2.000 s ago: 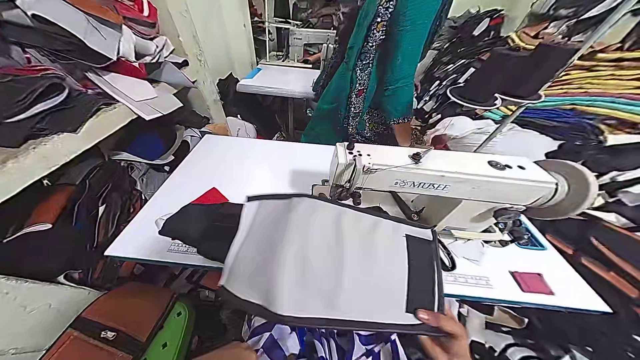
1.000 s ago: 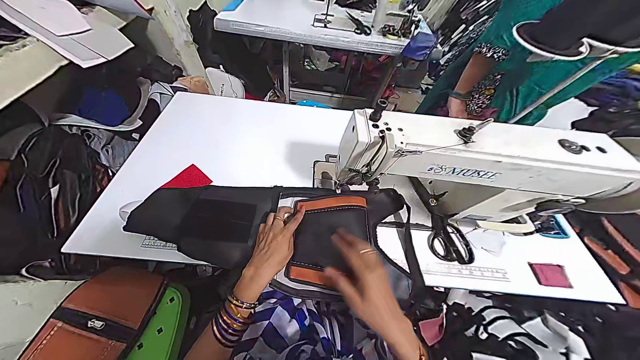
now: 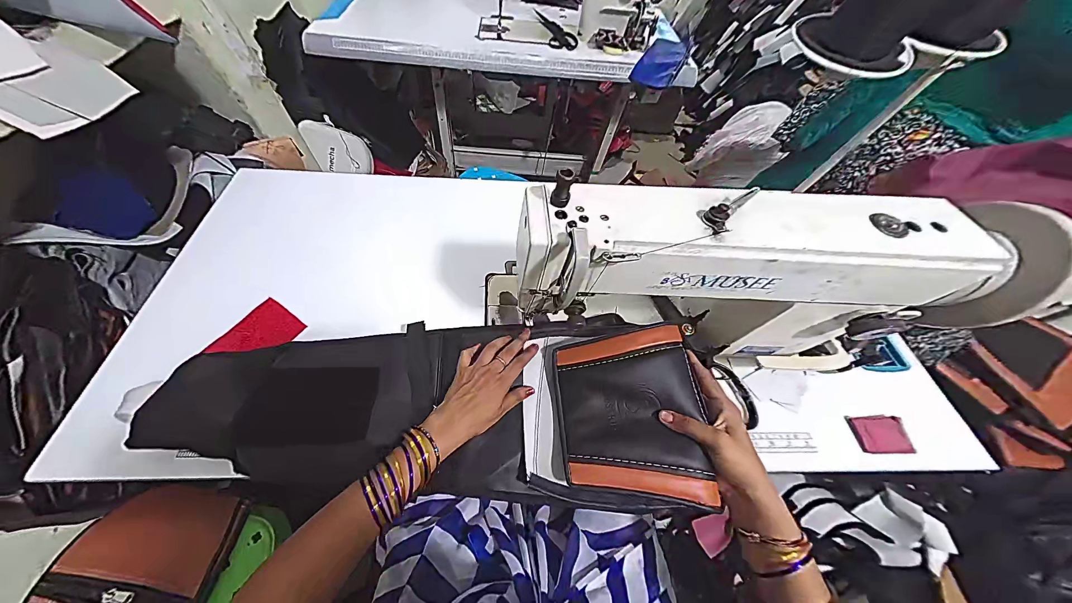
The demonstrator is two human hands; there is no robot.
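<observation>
A black panel with orange bands and white stitching lies just below the needle area of a white Musee sewing machine. My right hand grips its right edge, thumb on top and fingers mostly hidden beneath. My left hand lies flat, fingers spread, on black fabric beside the panel's pale lining edge, its fingertips near the presser foot. The black fabric stretches left across the white table.
A red fabric piece lies behind the black fabric. Black-handled scissors and a dark pink square are right of the panel. A brown and green bag piece sits at the lower left. Another sewing table stands behind.
The panel's white side faced up two seconds ago; now its black and orange side does. Since one second ago, my right hand has moved from the panel's middle to its right edge.
</observation>
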